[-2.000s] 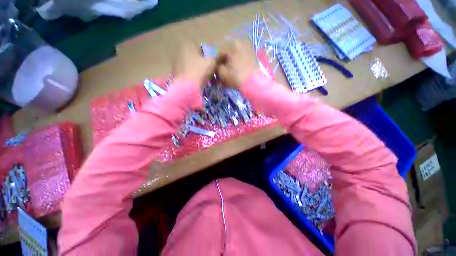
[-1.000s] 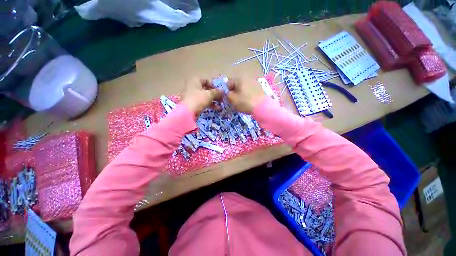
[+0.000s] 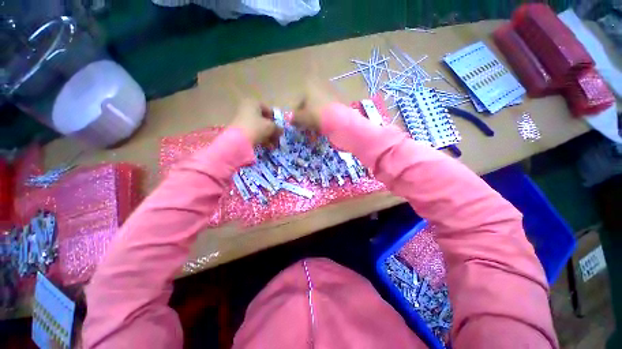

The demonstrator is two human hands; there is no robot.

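My left hand (image 3: pixel 254 124) and my right hand (image 3: pixel 310 109) are over the back of a pile of single PCBs (image 3: pixel 307 163), a little apart and blurred. A small pale board piece (image 3: pixel 278 116) shows at the fingertips of my left hand. Whether my right hand holds anything cannot be told. The pile lies on pink bubble wrap (image 3: pixel 273 207). A white PCB panel (image 3: pixel 430 119) with rows of dark parts lies to the right, partly over the cutters (image 3: pixel 472 120) with dark blue handles. Waste strips (image 3: pixel 402 73) lie in a crossed heap behind the panel.
A stack of waiting panels (image 3: pixel 484 78), small scraps (image 3: pixel 528 127) and bubble-wrapped packs (image 3: pixel 545 48) are at the far right. A blue bin (image 3: pixel 528 218) holding boards is below the bench edge. A white tub (image 3: pixel 99 102), a pink pack (image 3: pixel 89 215) and another panel (image 3: pixel 53 311) are at left.
My hands have moved apart; one second ago they were together around a small pale board section. The view has shifted slightly, and the panel and cutters lie as before.
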